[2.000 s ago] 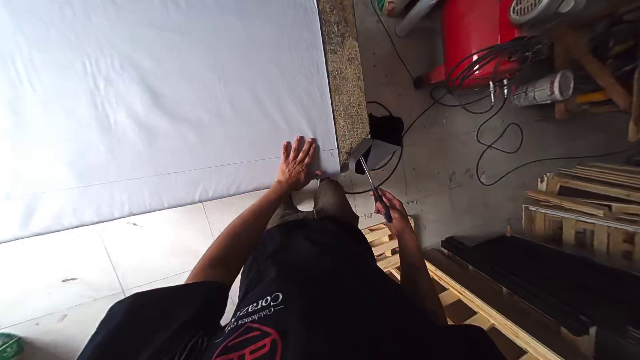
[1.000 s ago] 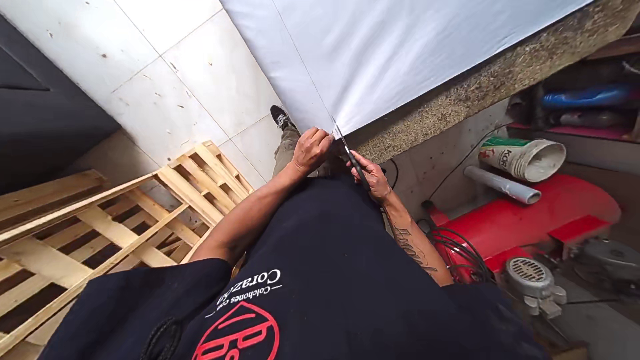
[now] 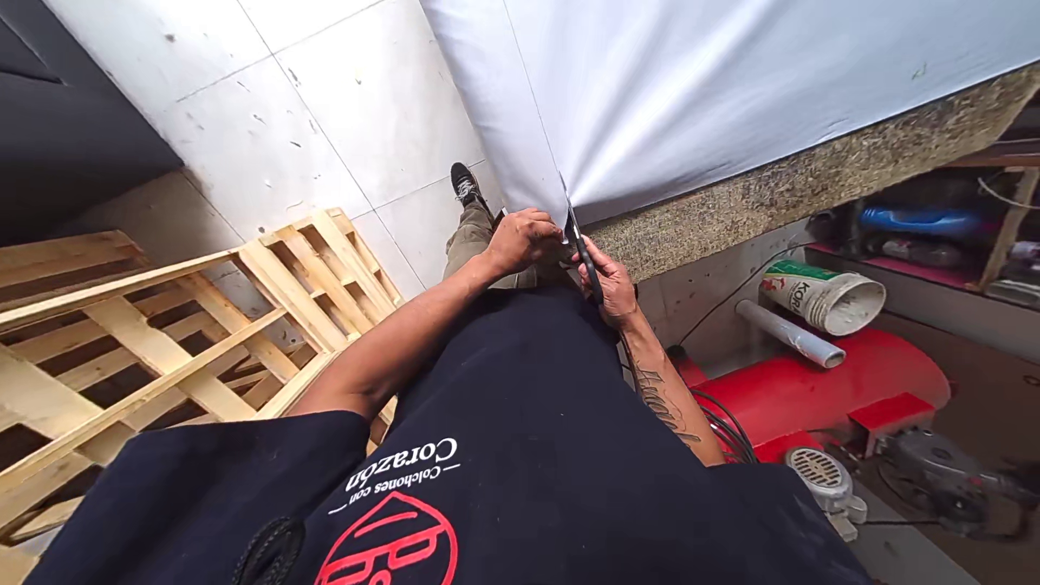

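White fabric (image 3: 650, 89) lies over a table with a speckled board edge (image 3: 780, 191), and a thin line runs along the fabric. My right hand (image 3: 608, 284) is closed around the dark handles of a pair of scissors (image 3: 587, 264). The blades sit at the fabric's near edge, on the line, with folds fanning out from them. My left hand (image 3: 526, 240) pinches the fabric's edge just left of the blades. Its fingertips are partly hidden.
Wooden pallets (image 3: 195, 325) stand at the left, near a dark padded piece (image 3: 73, 122). To the right are a red compressor tank (image 3: 829, 390), a grey pipe (image 3: 792, 333), a plastic bucket (image 3: 845, 301) and a shelf holding bottles (image 3: 918, 221). A cable hangs beside the table.
The view has turned strongly. My left hand lay flat on the fabric two seconds ago and now pinches its edge. The scissors, earlier held off the fabric, are now at its edge.
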